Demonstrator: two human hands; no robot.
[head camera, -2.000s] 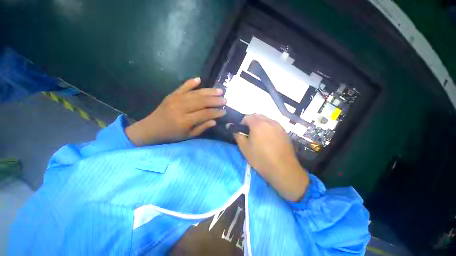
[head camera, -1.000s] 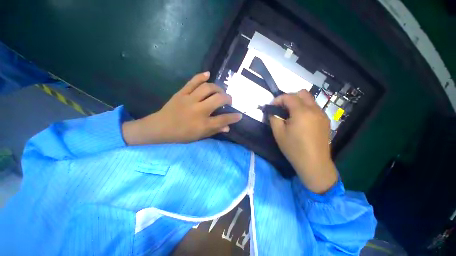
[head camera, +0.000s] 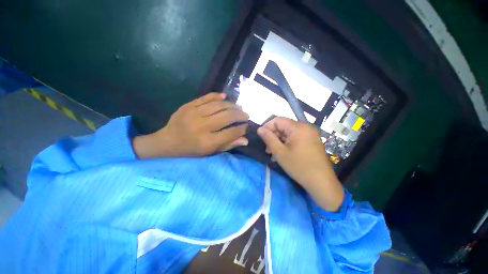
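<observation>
The opened tablet lies in a black foam tray (head camera: 385, 126). Its white battery (head camera: 257, 104) has a dark flat flex cable (head camera: 286, 91) bent diagonally across it and straight black strips beneath. The mainboard (head camera: 342, 126) with a yellow patch (head camera: 358, 124) is at the right. My left hand (head camera: 200, 127) rests flat on the tray's near left edge, fingers slightly spread, beside the battery. My right hand (head camera: 299, 152) is at the tablet's near edge, thumb and index finger pinched together. Something small and dark seems to be at the fingertips, too unclear to name.
A dark green bench (head camera: 123, 64) surrounds the tray. A pale curved rail (head camera: 449, 48) runs along the upper right. Dark objects (head camera: 428, 198) stand at the lower right. Yellow and black floor tape (head camera: 61, 108) shows at the left.
My right hand has moved left and towards me, from over the battery to its near edge. The black piece seen in it earlier no longer shows clearly. My left hand has shifted slightly.
</observation>
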